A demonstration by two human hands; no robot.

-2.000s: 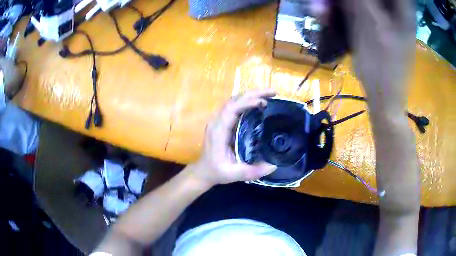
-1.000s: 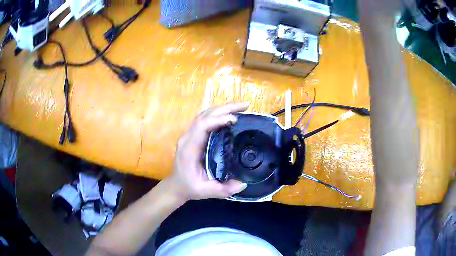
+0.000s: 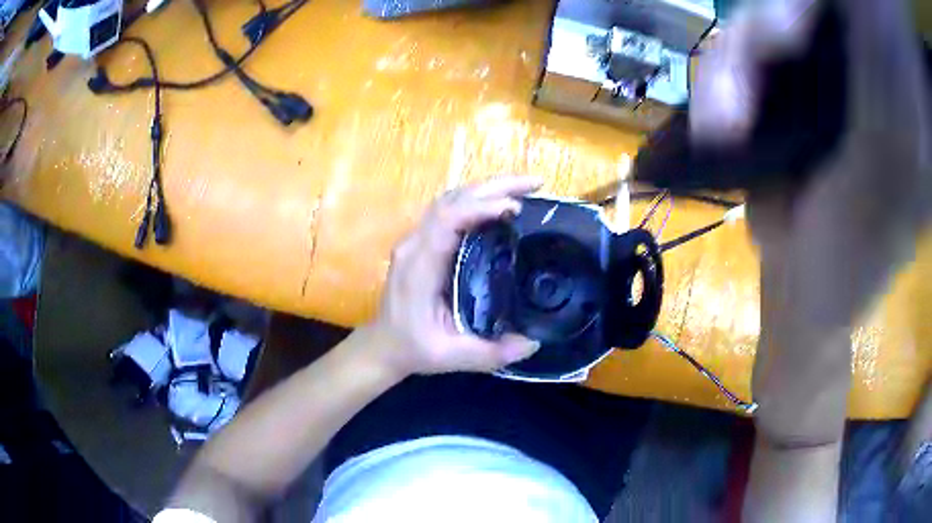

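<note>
A camera housing point(image 3: 552, 291) with a white rim and a round black interior lies open side up at the table's front edge. My left hand point(image 3: 450, 286) grips its left side, thumb and fingers on the rim. A black bracket with a slot is at its right side. My right hand point(image 3: 726, 87) is blurred and closed around a dark, thick tool, likely the electric screwdriver point(image 3: 787, 112), held above and right of the housing. Thin lead wires point(image 3: 705, 378) with a small white plug hang from the housing's right side. A white antenna point(image 3: 622, 194) sticks up behind it.
The screw feeder point(image 3: 603, 87) stands at the back, partly behind my right hand. Black pigtail cables point(image 3: 240, 72) lie at the left, with a white camera unit point(image 3: 82, 29) beyond. An open cardboard box point(image 3: 87, 306) with white units sits below the table edge. The orange table point(image 3: 358, 153) curves at left.
My right hand has come from the upper right edge toward the housing, with the dark tool now visible in it. My left hand still holds the housing. The view has shifted slightly.
</note>
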